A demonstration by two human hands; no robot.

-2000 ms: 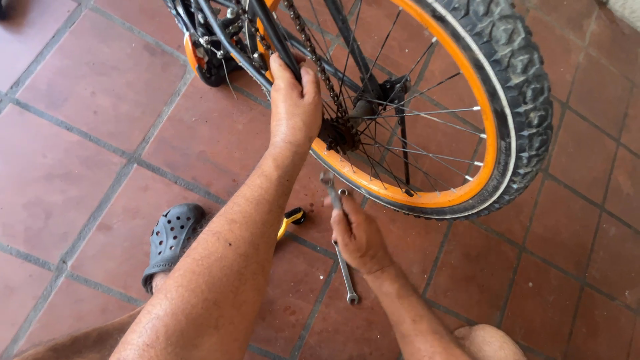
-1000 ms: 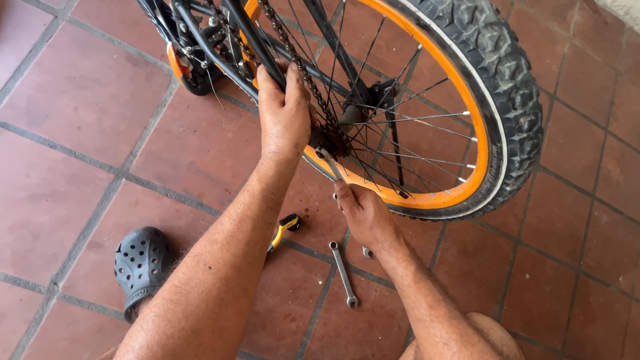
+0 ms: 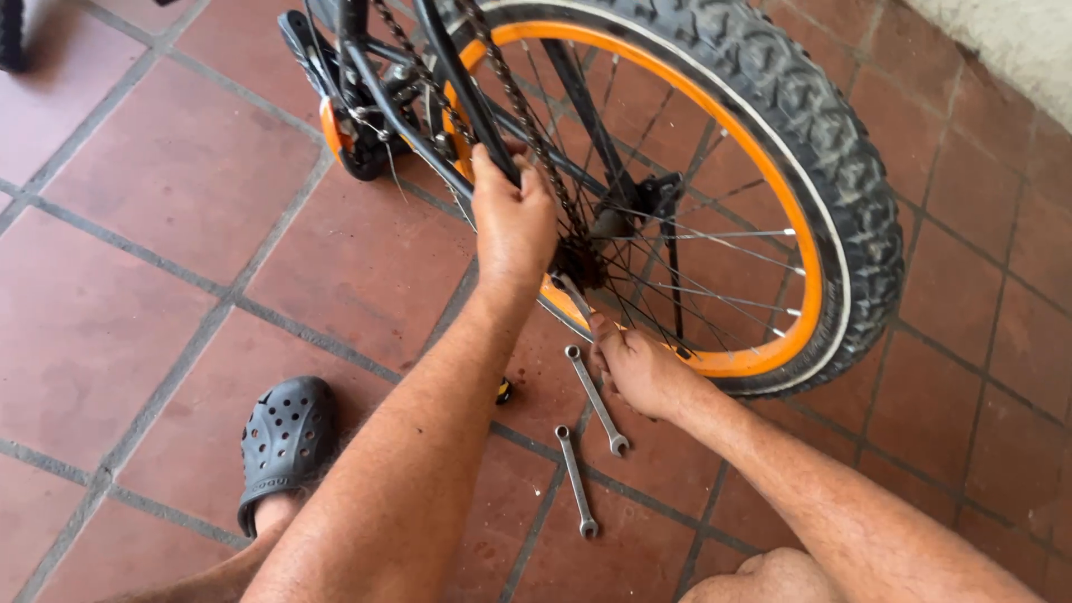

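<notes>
My left hand (image 3: pixel 515 222) grips a black tube of the bicycle frame (image 3: pixel 456 75), just above the rear hub. A wrench (image 3: pixel 574 297) is in my right hand (image 3: pixel 641 368), its head at the axle end beside the rear sprocket (image 3: pixel 588 261); my fingers hide its lower part. The rusty chain (image 3: pixel 511 84) runs up from the sprocket past my left hand. Around the hub stands the rear wheel, with an orange rim (image 3: pixel 758 193) and a knobby black tire (image 3: pixel 846 167). Below the wheel, two combination wrenches lie on the tiles, one nearer (image 3: pixel 576 481) and one farther (image 3: pixel 596 402).
Reddish floor tiles (image 3: pixel 126 335) spread beneath everything. A grey clog (image 3: pixel 289 435) on a foot is at the lower left. Partly behind my left forearm lies a black and yellow tool (image 3: pixel 503 391). A pale wall (image 3: pixel 1005 50) borders the floor at upper right.
Two seconds ago my right hand held the wrench below the wheel; it has since moved up to the axle. My left hand stays on the frame tube. The view has shifted somewhat.
</notes>
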